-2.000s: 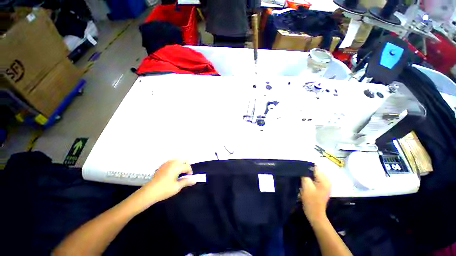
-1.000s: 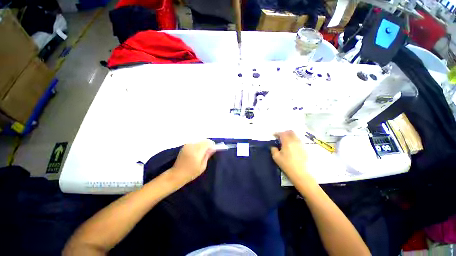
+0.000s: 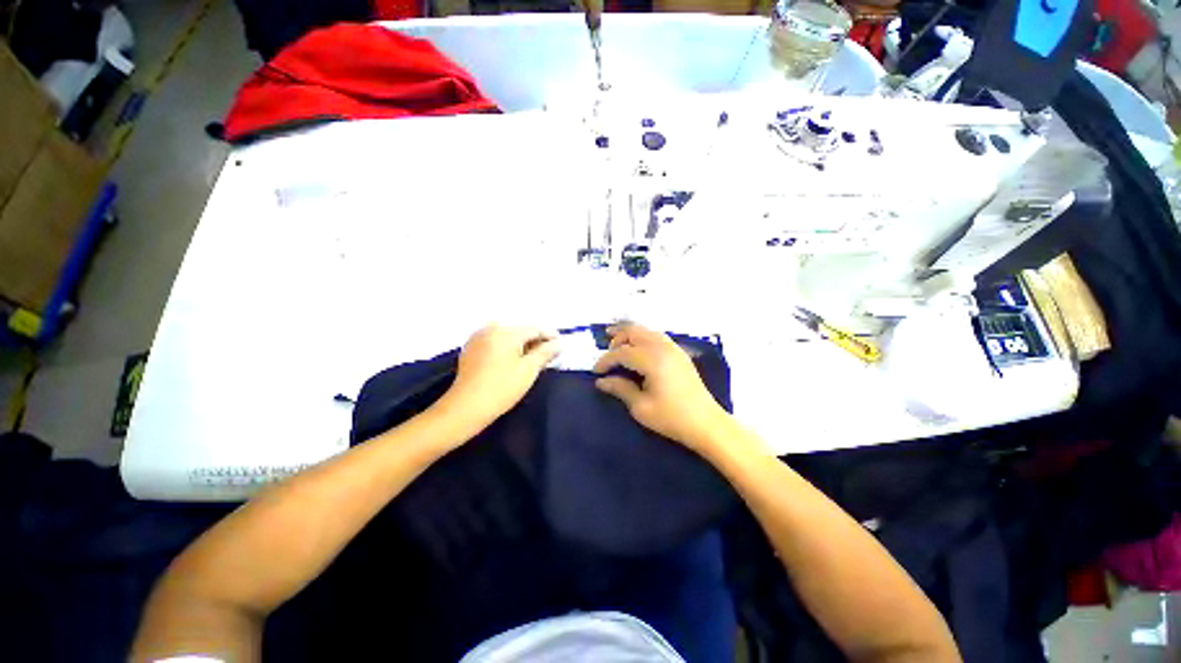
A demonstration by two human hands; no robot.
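A dark garment [image 3: 622, 473] hangs over the front edge of the white sewing table [image 3: 389, 233], its waistband edge lying on the table top. My left hand [image 3: 499, 376] pinches the waistband together with a small white label [image 3: 571, 350]. My right hand [image 3: 661, 389] is at the waistband just right of the label, its fingertips on the label's right side. The fingers hide part of the label. The needle area [image 3: 632, 246] of the white sewing machine is beyond my hands, apart from the cloth.
Yellow thread snips [image 3: 848, 342] lie right of my hands. A digital display [image 3: 1010, 339] sits at the right table end. A red cloth [image 3: 350, 80] lies at the far left corner, a glass jar [image 3: 809, 36] behind the machine. Dark cloth hangs at right.
My right hand has moved left along the waistband to the label, close to my left hand. The label was in plain sight before and is now partly covered. The view has tilted down.
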